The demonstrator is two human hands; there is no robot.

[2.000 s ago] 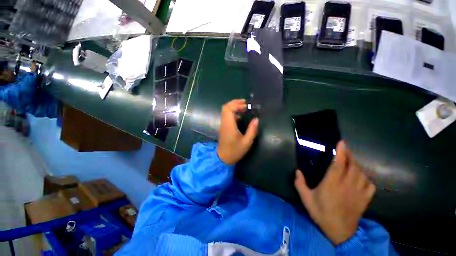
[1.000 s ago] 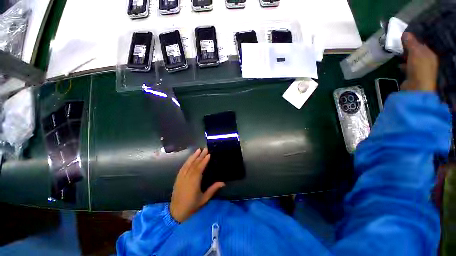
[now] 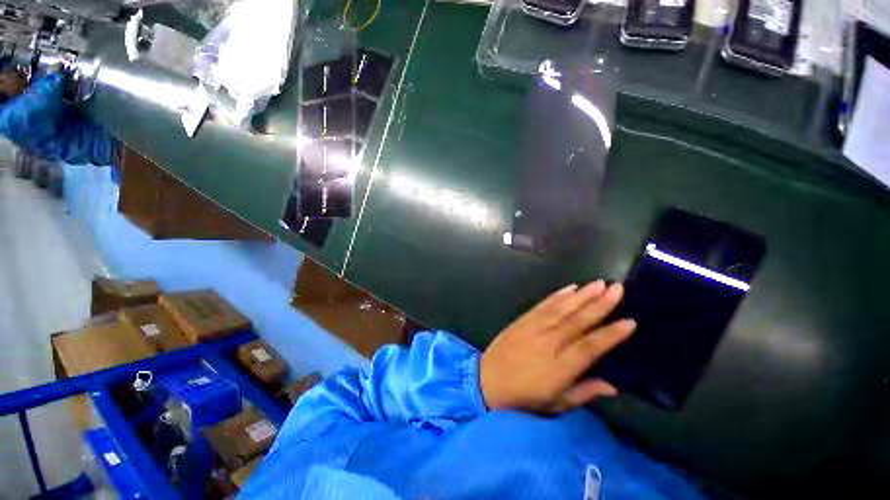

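The smartphone (image 3: 683,312), a black glossy slab with a bright glare line, lies on the dark green bench. My left hand (image 3: 561,354) lies at its left edge with fingers spread, the fingertips at the phone's side; whether they press on it is hard to tell. My right hand is out of the picture. A large screen film (image 3: 564,161), thin, dark and shiny, lies on the bench up and left of the phone.
Small dark screen films (image 3: 330,142) lie at the left, beside a crumpled clear wipe bag (image 3: 249,59). A blister tray (image 3: 673,83) with flip phones (image 3: 659,21) stands at the top. A white paper (image 3: 870,122) shows top right. Cartons (image 3: 107,347) and a blue rack (image 3: 176,361) stand lower left; another person's blue sleeve (image 3: 49,122) is far left.
The view has swung left, so the bench things sit further right. My right hand, at the far right a second ago, has left the picture. My left hand remains beside the phone.
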